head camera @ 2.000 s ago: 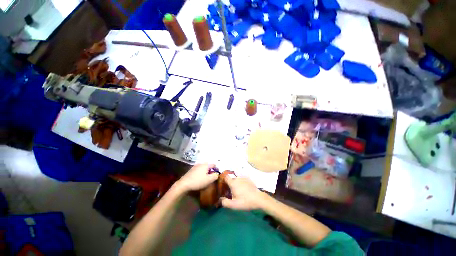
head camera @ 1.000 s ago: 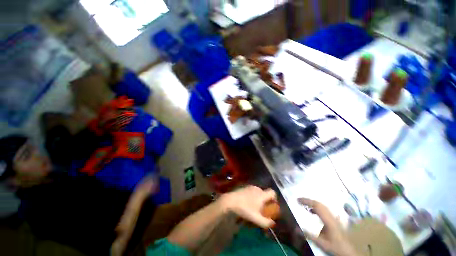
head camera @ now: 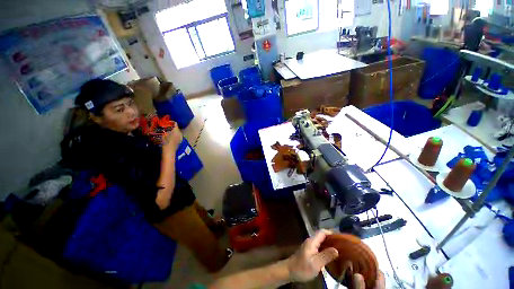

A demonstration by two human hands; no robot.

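A rust-brown tape roll [head camera: 360, 255] is held up over the near edge of the white table, at the bottom of the view. My left hand [head camera: 311, 258] holds its left side, with the thumb on its face. My right hand [head camera: 369, 281] is at the roll's lower right, mostly cut off by the picture's bottom edge; fingertips show against the roll. The sewing machine [head camera: 332, 169] stands just beyond the roll. Rust-brown garment pieces [head camera: 288, 158] lie on the table left of the machine.
A person in black [head camera: 129, 152] stands at the left, holding orange cloth. A stool with a black top [head camera: 239, 204] stands on the floor between us. Brown thread cones [head camera: 430, 151] and a metal rod [head camera: 473, 204] are at the right. Blue bins [head camera: 253, 141] stand behind the table.
The view has swung left and up. The tape roll is now raised and seen face-on; my right hand, earlier apart from it, is now at its side. The person in black is now nearer the view's middle.
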